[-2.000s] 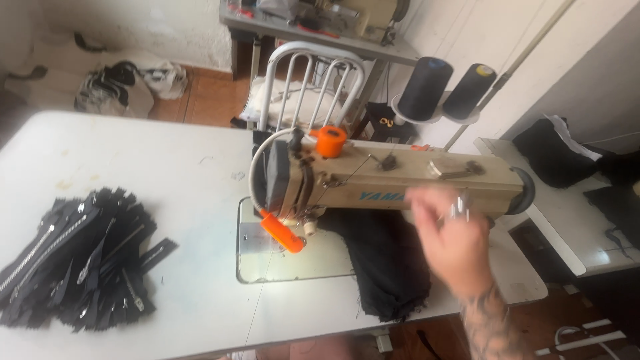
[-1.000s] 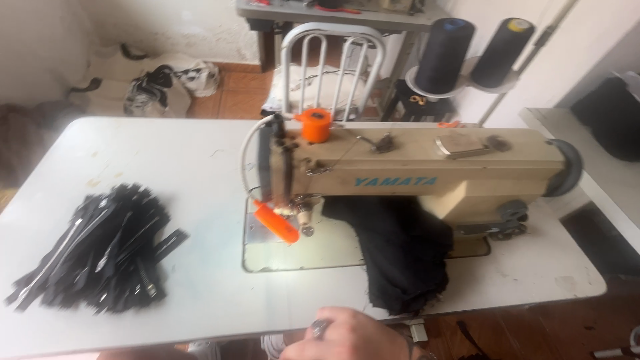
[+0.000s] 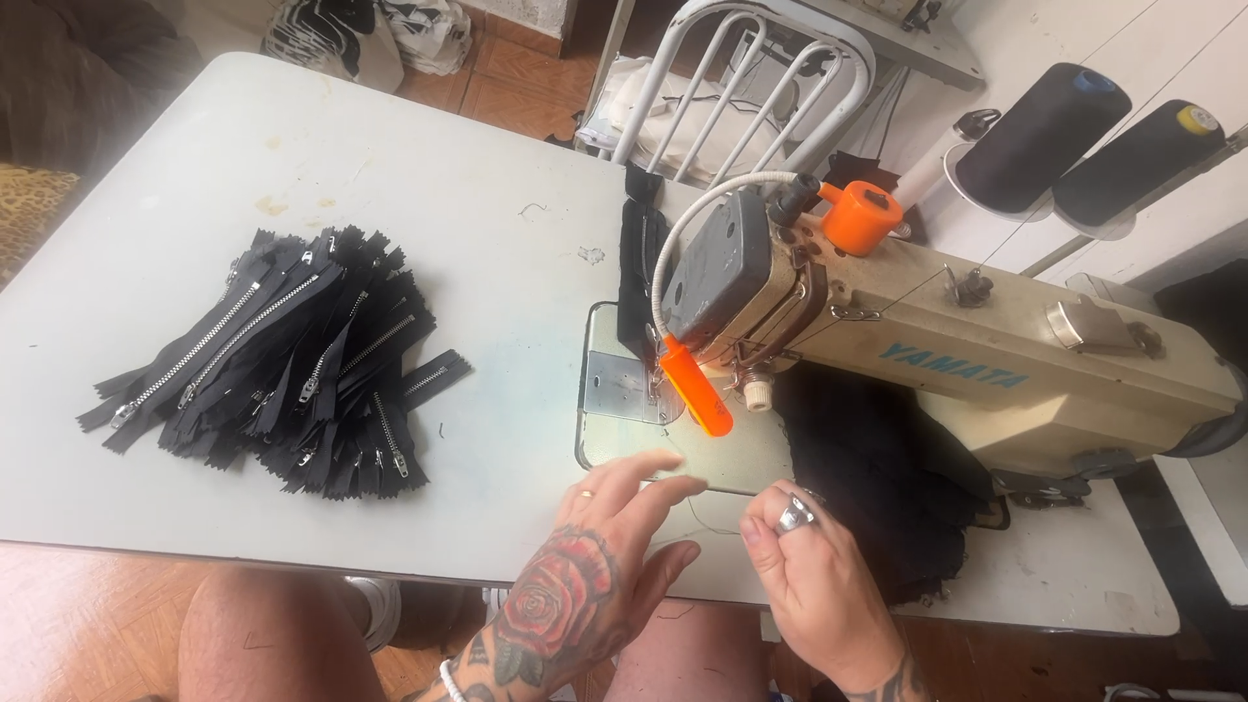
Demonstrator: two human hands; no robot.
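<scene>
My left hand (image 3: 609, 551), fingers apart and holding nothing, is over the front edge of the table, below the sewing machine's needle plate (image 3: 624, 385). To its right, my right hand (image 3: 814, 561) has its fingers curled together; a thin thread lies near its fingertips, and whether they pinch it is not clear. The sewing machine (image 3: 975, 341) carries an orange lamp (image 3: 697, 388) by its needle. A black zipper strip (image 3: 641, 258) lies behind and beside the presser foot area. Black fabric (image 3: 873, 478) is bunched under the machine arm. A pile of black metal-toothed zippers (image 3: 322, 361) lies at the left.
Two black thread cones (image 3: 1038, 136) stand on a holder at the back right. Beyond the white table (image 3: 507, 244) is a white metal chair (image 3: 751, 88) with cloth on it. White and black cloth bundles (image 3: 336, 44) lie on the tiled floor at the back left.
My left hand has come into view over the table's front edge. My right hand was over the machine arm two seconds ago and is now in front of the machine. The black strip now shows beside the machine head.
</scene>
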